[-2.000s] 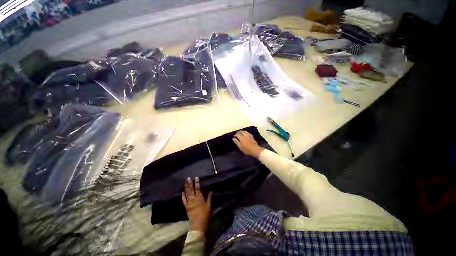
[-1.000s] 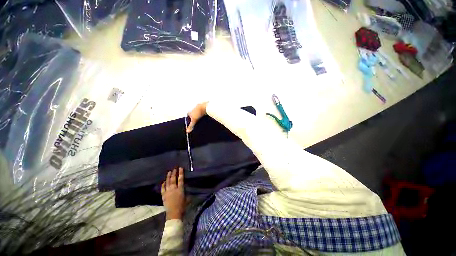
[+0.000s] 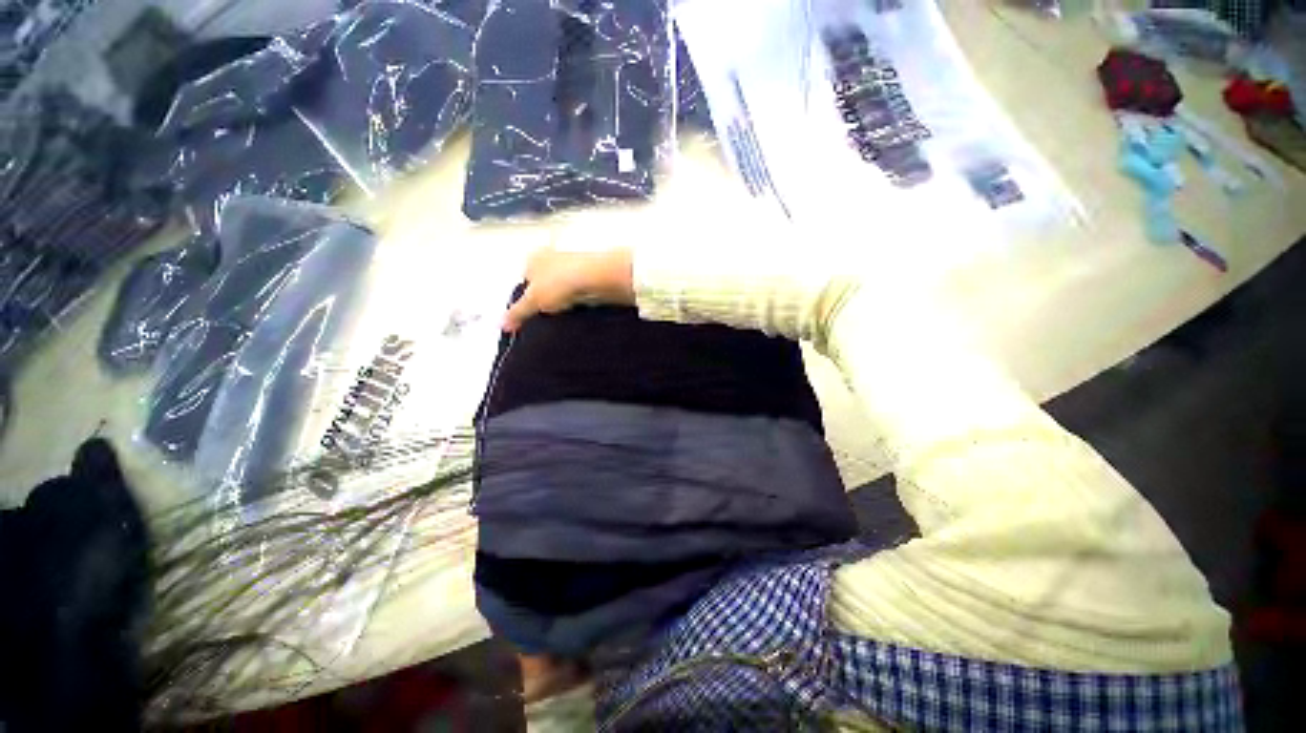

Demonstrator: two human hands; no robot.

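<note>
A black garment (image 3: 652, 480) with a dark grey band lies folded on the cream table in front of me. My right hand (image 3: 566, 287) reaches across from the right and holds its far left corner, with the thumb at the edge. A thin pale line runs down the garment's left edge below that hand. My left hand (image 3: 552, 676) is mostly hidden beneath the garment's near left part. Only the wrist area and sleeve show, so its fingers cannot be seen.
Printed poly bags lie left (image 3: 358, 415) and at the back right (image 3: 888, 115). Bagged dark garments (image 3: 559, 122) lie at the back and left. A red-and-black pincushion (image 3: 1139, 82), light-blue pieces (image 3: 1150, 165) and a red tool (image 3: 1258, 96) are far right. A dark thing (image 3: 72, 573) is near left.
The garment's left part has been folded under, so it is narrower and the pale line lies at its left edge. My left hand has gone from on top to beneath. My arm's area no longer shows the teal tool.
</note>
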